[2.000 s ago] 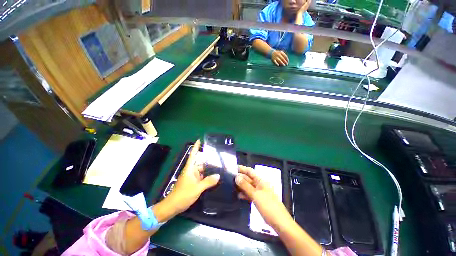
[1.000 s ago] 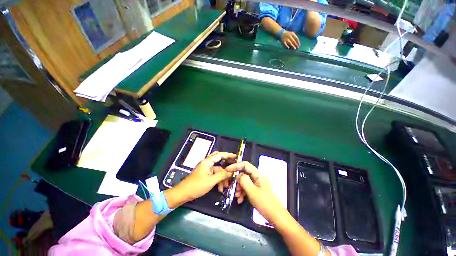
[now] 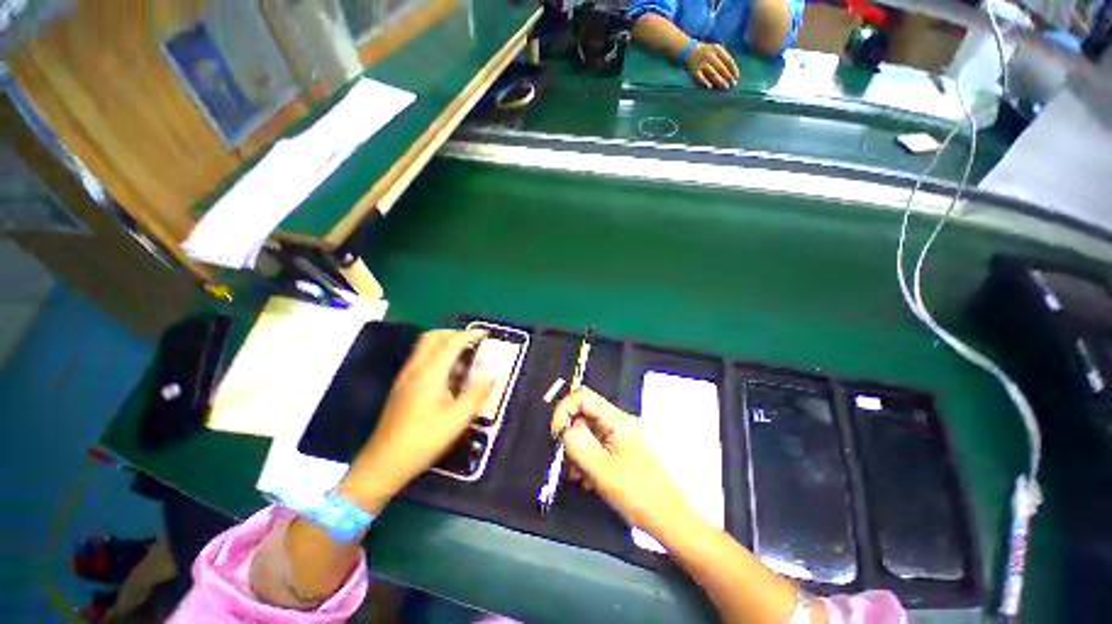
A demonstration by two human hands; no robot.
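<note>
My right hand [image 3: 610, 449] holds an opened phone [image 3: 578, 366] on edge over the second slot of the black phone tray [image 3: 624, 366]. A small pale strip [image 3: 555, 390] shows beside it. My left hand [image 3: 429, 400] reaches over the first slot, its fingers at a silver-rimmed phone housing [image 3: 494, 427] with a pale rectangle inside; whether they grip it is hidden. A phone with a white lit face [image 3: 683, 445] lies in the third slot. Two dark smartphones lie in the slots to its right, one [image 3: 799, 482] beside the other [image 3: 908, 488].
White and yellow papers [image 3: 274, 366] and a dark phone [image 3: 354, 396] lie at left, a black block [image 3: 183, 378] farther left. A white cable [image 3: 976, 360] hangs at right above a marker pen [image 3: 1016, 555]. Stacked trays [image 3: 1079, 317] stand at far right. A person's hand [image 3: 712, 65] rests across the conveyor.
My left hand has let go of the on-edge phone and moved left onto the housing. My right hand still holds the opened phone, which was turned from flat to on edge earlier.
</note>
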